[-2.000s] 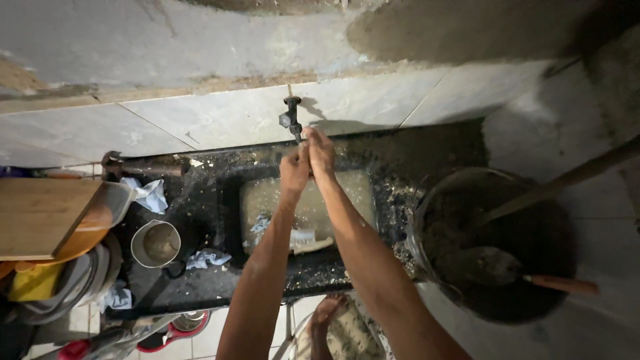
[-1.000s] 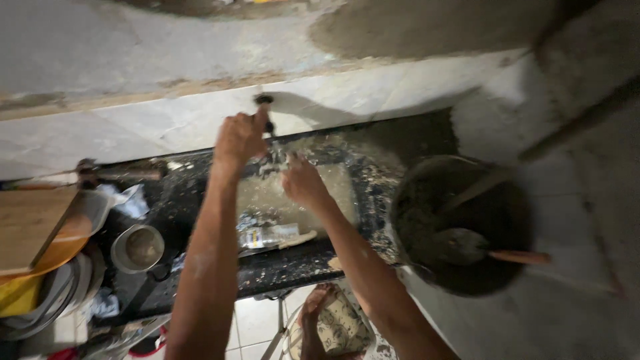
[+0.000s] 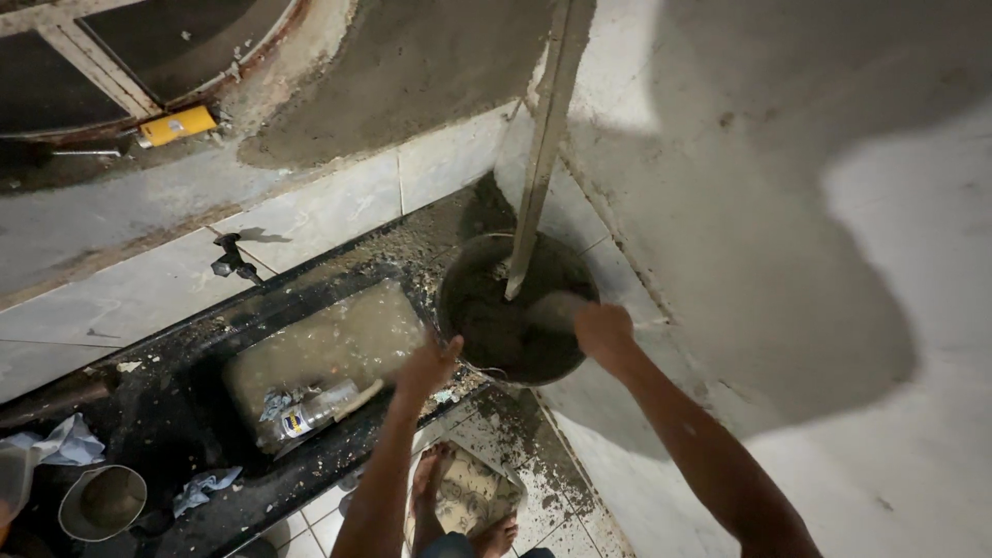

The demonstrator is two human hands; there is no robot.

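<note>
A bucket (image 3: 504, 372) of dark wet mortar stands at the right end of the black counter. My right hand (image 3: 604, 333) is closed around the handle of a trowel (image 3: 559, 310), whose blurred blade is over the mortar inside the bucket. At the bucket's left rim is my left hand (image 3: 430, 364), blurred, with the thumb apart; whether it grips the rim cannot be told. A long straight wooden batten (image 3: 535, 178) leans out of the bucket toward the wall corner. To the left, a sink (image 3: 341, 333) holds murky water, a plastic bottle (image 3: 318, 409) and a crumpled blue cloth.
A dark tap (image 3: 231, 260) juts from the tiled wall. On the counter's left lie a metal pot (image 3: 103, 504) and crumpled blue cloths (image 3: 205, 488). A yellow object (image 3: 178, 126) rests on the window ledge. Mortar crumbs litter the counter and the tiled floor (image 3: 558, 504).
Both hands have moved from the tap to the bucket at the right. The trowel, earlier lying in the bucket, is now in my right hand. The view has swung to the right.
</note>
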